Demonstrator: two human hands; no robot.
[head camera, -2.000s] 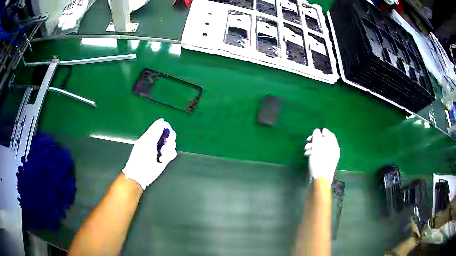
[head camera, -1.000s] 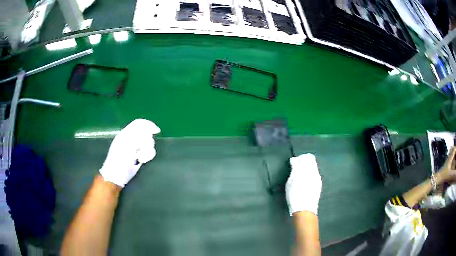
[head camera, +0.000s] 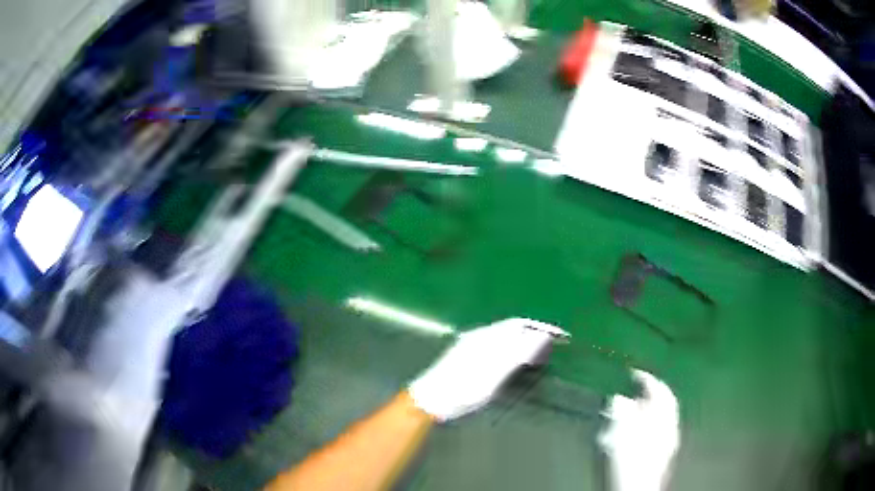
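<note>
A dark phone middle frame (head camera: 568, 395), thin and blurred, lies between my two gloved hands over the near edge of the green belt. My left hand (head camera: 484, 369), in a white glove, is closed on its left end and covers that part. My right hand (head camera: 645, 433), also white-gloved and blurred, is closed at its right end. Whether a small dark part is in my left glove cannot be told. A second middle frame (head camera: 629, 280) lies on the belt beyond my hands. A third, blurred frame (head camera: 377, 198) lies farther left, near the guide rails.
Pale guide rails (head camera: 331, 222) angle over the belt's left side. A blue shaggy bundle (head camera: 230, 369) is at the near left, beside blurred machinery. A white blister tray (head camera: 614, 149) with dark frames is at the back right, with black trays (head camera: 849, 192) beyond it and a red sign (head camera: 578, 54) behind.
The view has swung left, so the belt and tray appear farther right. My left hand has closed in on the frame that my right hand held alone, and the hands are nearer together.
</note>
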